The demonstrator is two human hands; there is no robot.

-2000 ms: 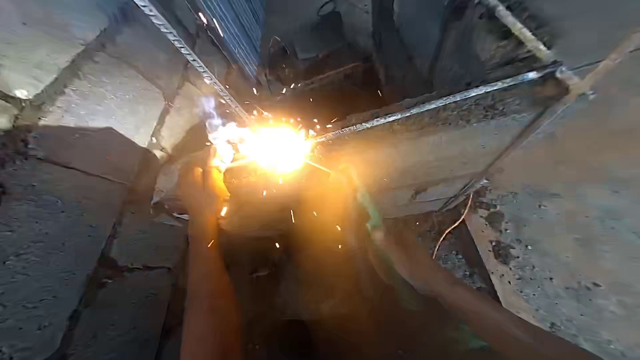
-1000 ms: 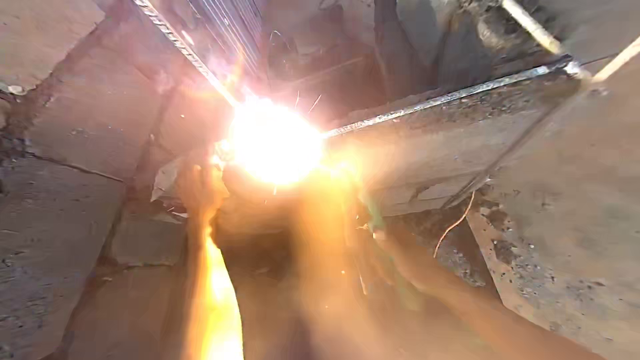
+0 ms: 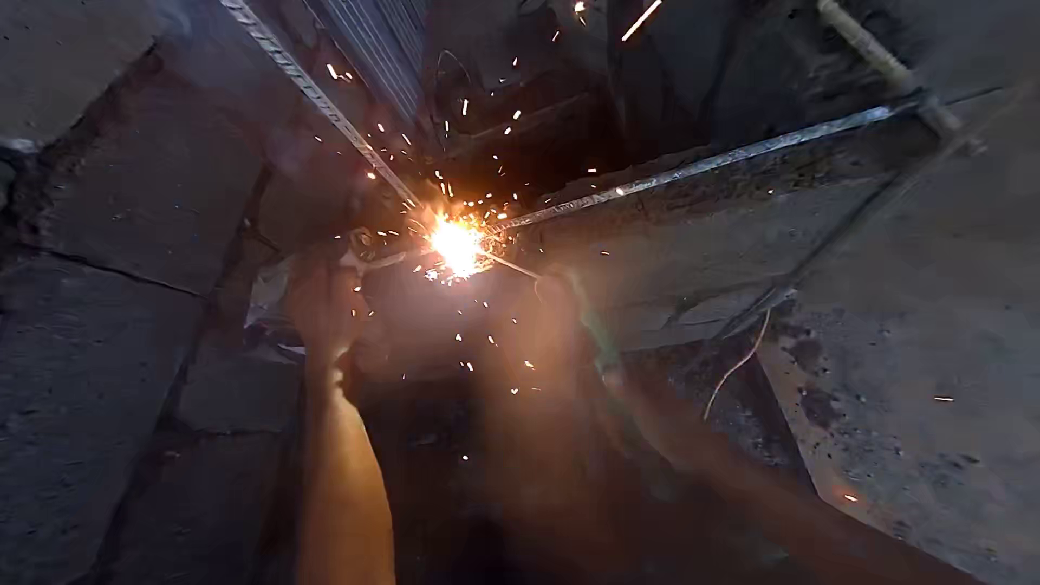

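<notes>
A bright welding arc throws sparks at the centre, where two metal bars meet. One ribbed steel bar runs up to the left; another metal bar runs up to the right. My right hand, blurred by haze, is closed around a green welding electrode holder, whose thin electrode points into the arc. My left hand is just left of the arc, close to a light metal piece; glare and smoke hide whether its fingers grip it.
Cracked stone slabs lie on the left. Corrugated metal stands at the top. A concrete block edge runs beneath the right bar, and a pole meets that bar's far end. A thin copper-coloured wire curves at the right.
The arc's glare has shrunk and the scene is darker than one second ago, with more separate sparks showing. Both hands stay in about the same place.
</notes>
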